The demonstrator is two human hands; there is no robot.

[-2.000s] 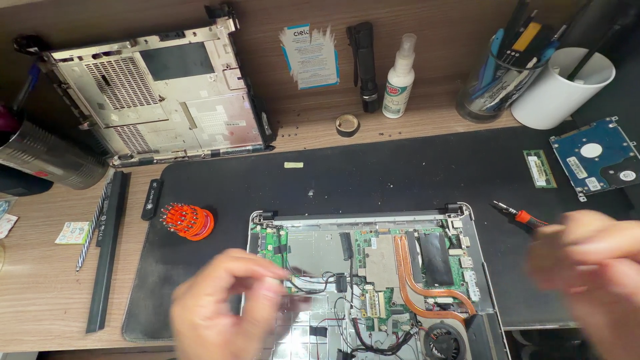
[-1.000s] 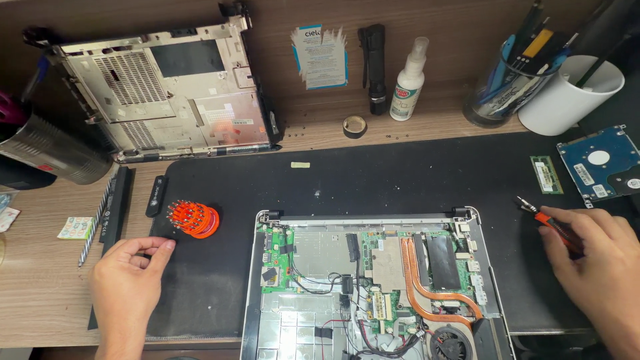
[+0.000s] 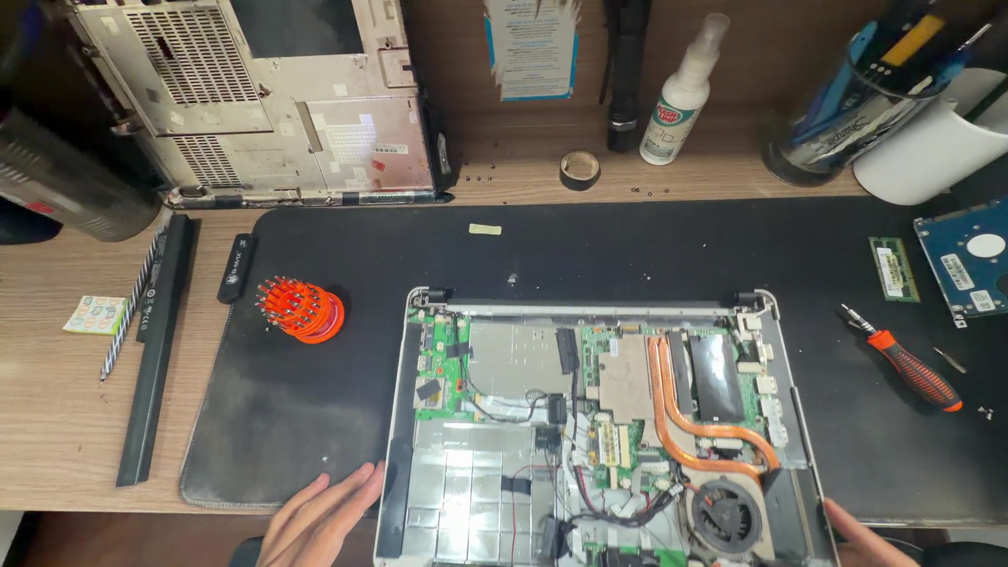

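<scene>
An opened laptop base [image 3: 504, 465] lies on the black desk mat, its circuit boards, copper heat pipes [image 3: 665, 409] and cooling fan [image 3: 724, 516] exposed. My left hand [image 3: 323, 516] rests against its lower left edge, fingers extended. At its lower right edge is my right hand [image 3: 862, 539], mostly cut off by the frame; its grip is partly hidden. A red and black screwdriver [image 3: 906, 362] lies on the mat to the right, beside a small loose bit [image 3: 950, 360]. The orange bit holder [image 3: 303, 311] full of screwdriver bits is on the left of the mat.
A laptop bottom cover [image 3: 283, 157] leans at the back left. Near it lie a laptop battery [image 3: 161, 354] and a striped pencil [image 3: 130, 315]. Behind the mat are a tape roll [image 3: 579, 171], a spray bottle [image 3: 677, 102] and small screws. A memory module [image 3: 894, 269] and hard drive [image 3: 972, 260] lie right.
My right hand has let go of the screwdriver and moved down to the laptop's right edge. My left hand has moved from near the bit holder to the laptop's left edge.
</scene>
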